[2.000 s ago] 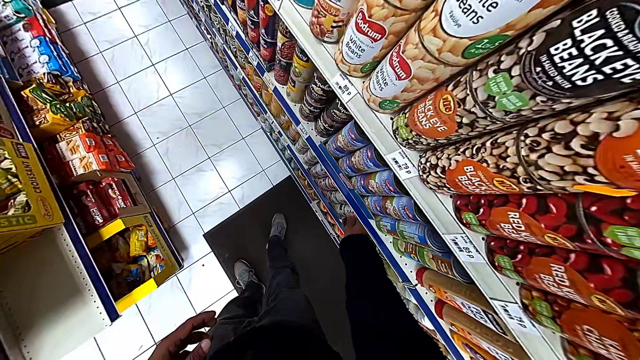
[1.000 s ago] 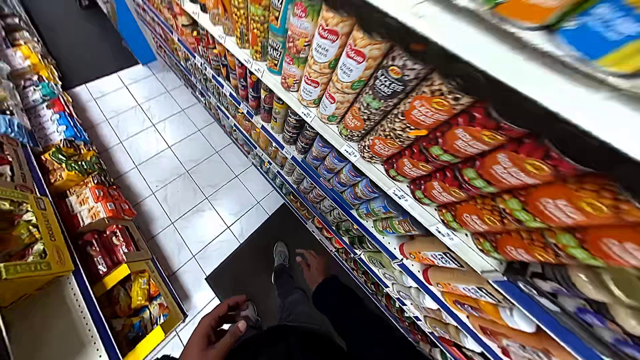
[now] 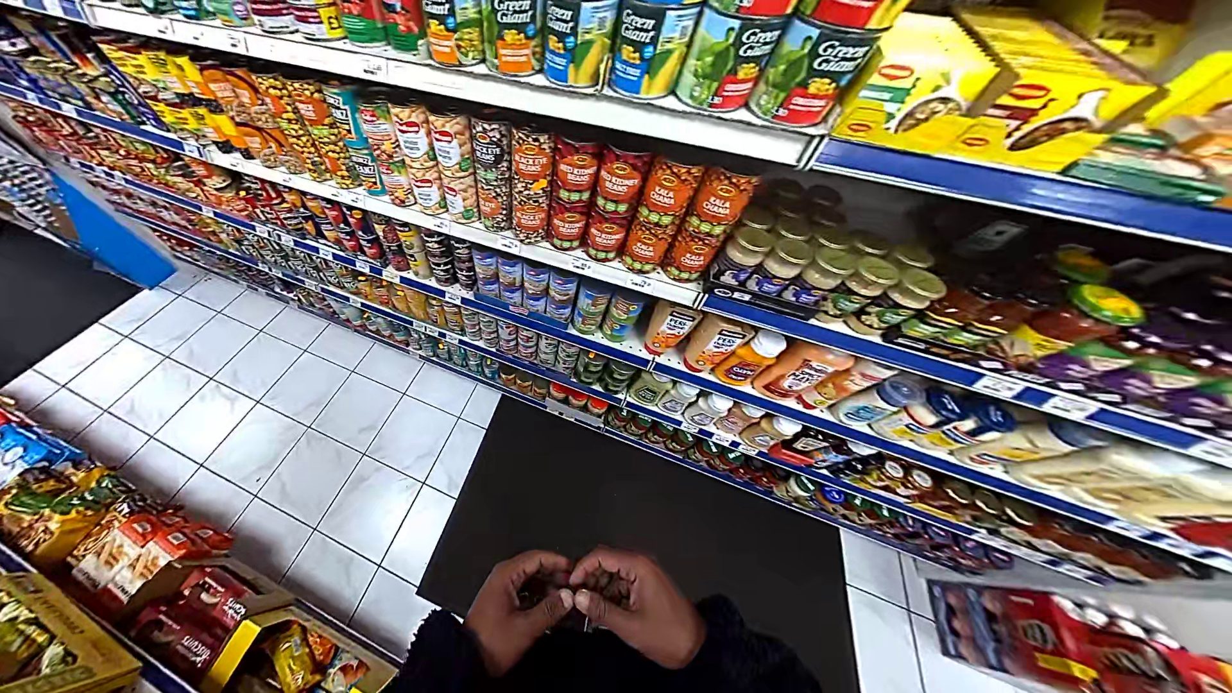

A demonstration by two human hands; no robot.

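Note:
My left hand (image 3: 525,611) and my right hand (image 3: 640,606) meet at the bottom middle of the view, above a dark floor mat (image 3: 626,481). Their fingers curl inward, and the thumb tips and fingertips touch or nearly touch. Whether anything small lies between the fingers cannot be made out. Dark sleeves cover both wrists. Past the hands stand shelves of red kidney bean cans (image 3: 619,183), black eye bean cans (image 3: 531,183) and kala chana cans (image 3: 664,207). Squeeze bottles of sauce (image 3: 801,371) stand on a lower shelf.
Green Giant cans (image 3: 654,43) and yellow Maggi packets (image 3: 924,82) fill the top shelf. Lidded glass jars (image 3: 847,274) stand at the right. Boxed snacks (image 3: 144,558) line a lower-left shelf beside white floor tiles (image 3: 279,385). Red packs (image 3: 1068,635) sit at the lower right.
My right hand, by the lower shelves two seconds ago, has drawn back toward my body. Both hands, apart in the earlier frames, have come together. The view has swung considerably to the right.

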